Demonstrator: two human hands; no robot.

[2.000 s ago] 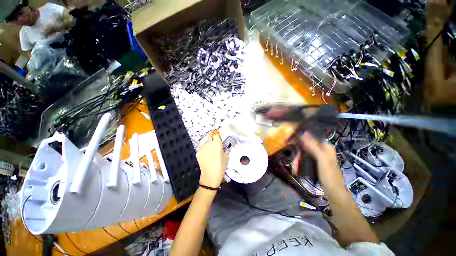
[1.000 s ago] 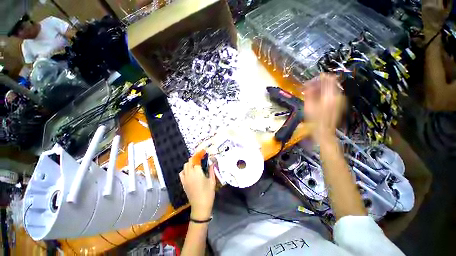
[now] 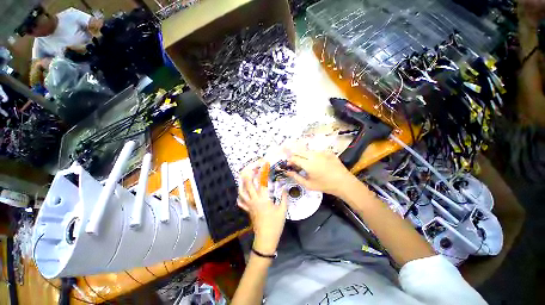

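A white camera housing [image 3: 305,204] with a round end and a centre hole lies at the bench's front edge, before my body. My left hand [image 3: 261,202] holds its left side, with a bright orange spot [image 3: 265,174] at the fingers. My right hand [image 3: 317,170] is over the housing's upper end, fingers bent down at a small dark part [image 3: 281,170] there. The fingertips hide most of that part, and I cannot tell whether they grip it. The black glue gun [image 3: 366,130] lies on the bench to the right, with a pale glue stick [image 3: 412,151] behind it.
Stacked white housings [image 3: 128,229] stand at left, rods sticking out. A black parts tray [image 3: 210,173] lies beside white fittings [image 3: 239,134] and an open carton [image 3: 209,21]. Clear trays [image 3: 382,36] with wires are at upper right. More housings [image 3: 448,238] lie at right. A person [image 3: 63,36] is at upper left.
The glue gun, blurred at my right hand two seconds ago, now lies on the bench. My right hand has moved left from beside it to the housing. My left hand stays at the housing.
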